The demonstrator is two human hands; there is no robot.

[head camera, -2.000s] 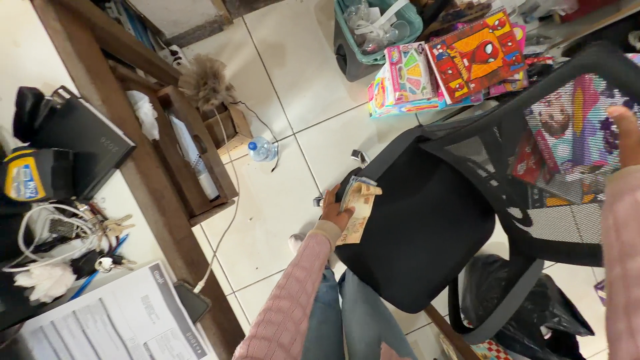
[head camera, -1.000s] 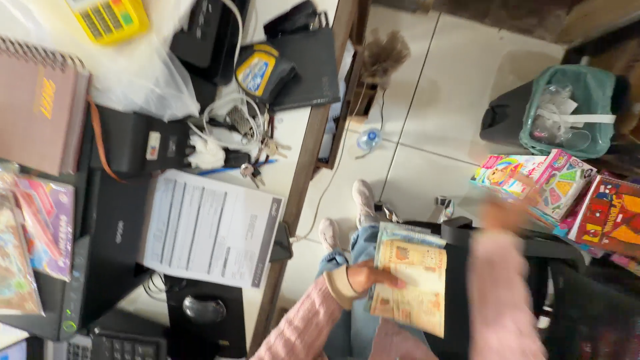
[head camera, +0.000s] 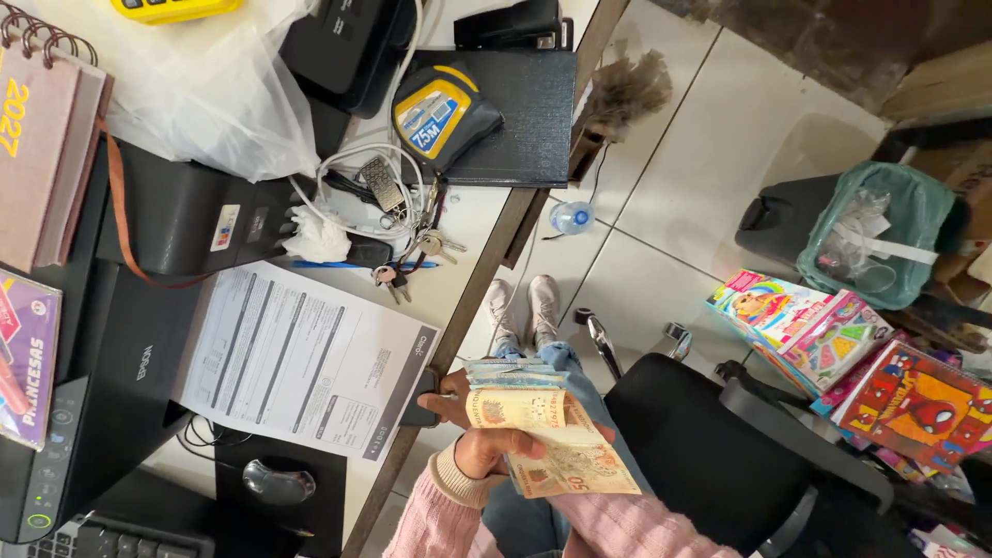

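A bundle of banknotes [head camera: 542, 442] is held over my lap, beside the desk edge. Orange-brown notes marked 50 are fanned at the near side, with bluish notes [head camera: 515, 374] at the far side. My left hand [head camera: 487, 452], at a beige cuff, pinches the orange-brown notes with its thumb on top. My right hand [head camera: 451, 397] is mostly hidden behind the bundle and holds it from beneath; some fingers show at its left side. Those fingers are close to a dark phone-like object [head camera: 422, 399] at the desk edge, partly under a printed sheet [head camera: 310, 356].
Left, the desk bears a tape measure [head camera: 435, 116], keys [head camera: 430, 244], an Epson device [head camera: 143, 364], a mouse [head camera: 279, 482] and a spiral planner [head camera: 39, 147]. Right are a black chair [head camera: 682, 418], a lined bin [head camera: 876, 232] and colourful books [head camera: 914, 407]. A bottle [head camera: 572, 218] lies on the floor.
The view has swung toward the desk. My right hand, apart from the notes in both earlier frames, has come to them. The notes are now fanned, showing more bluish ones.
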